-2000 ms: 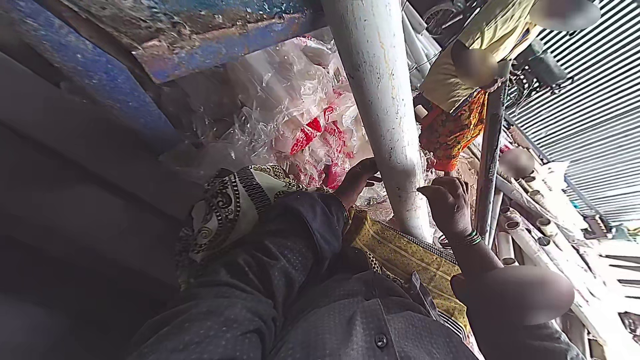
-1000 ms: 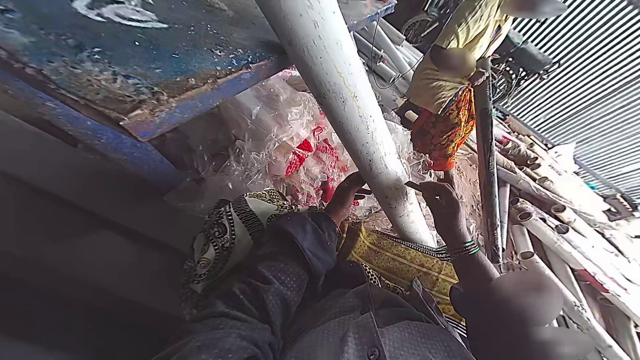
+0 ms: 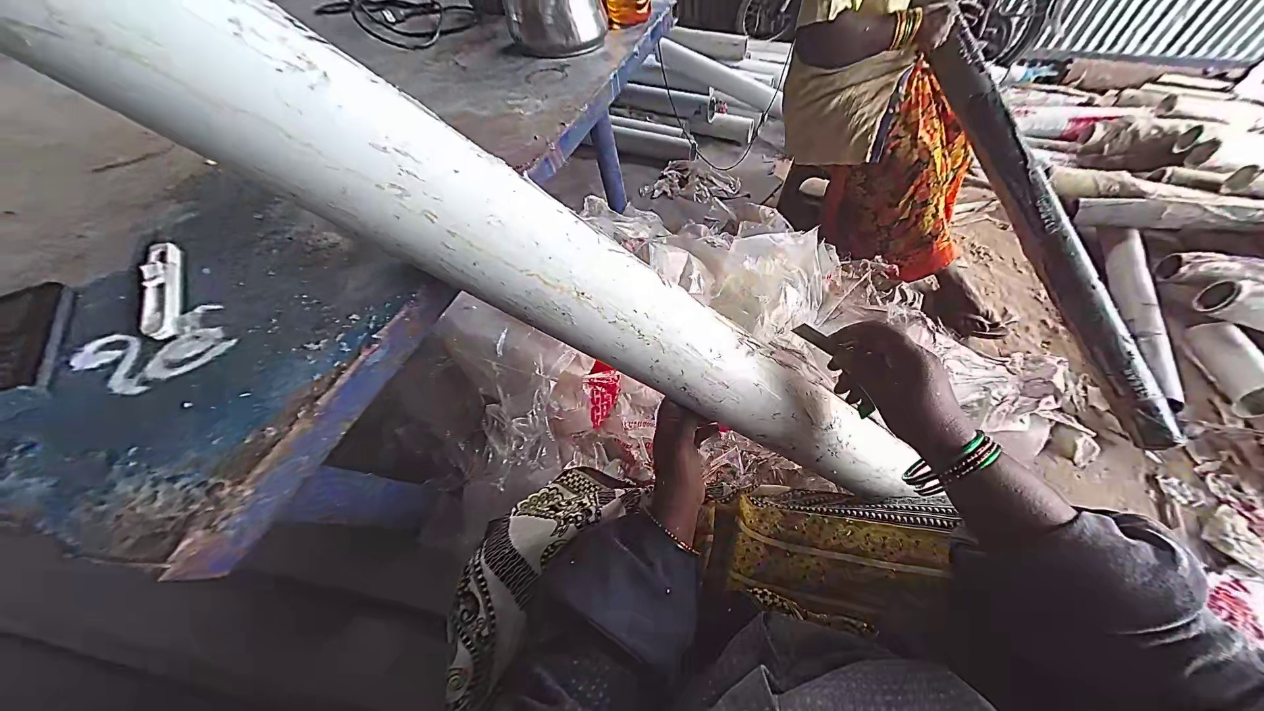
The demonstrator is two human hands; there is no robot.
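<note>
A long white roll (image 3: 474, 227), scuffed along its surface, slants from the upper left down to my lap. My left hand (image 3: 679, 444) is against its lower side, with the fingers partly hidden behind it. Over the roll's other side, near its lower end, my right hand (image 3: 889, 375) is closed on a small flat dark tool (image 3: 815, 339), whose tip points left above the roll. Green and dark bangles circle my right wrist. Patterned yellow cloth (image 3: 829, 553) lies across my lap under the roll's end.
A paint-stained table (image 3: 296, 434) stands at the left, with a metal pot (image 3: 556, 25) and cables farther back. Crumpled clear plastic film (image 3: 760, 276) covers the floor ahead. A person (image 3: 889, 148) stands beyond, holding a dark roll (image 3: 1066, 247). More rolls (image 3: 1165, 212) lie at the right.
The view has swung strongly, showing more of the table. Both my hands remain at the white roll near its lower end, the dark tool still in my right hand.
</note>
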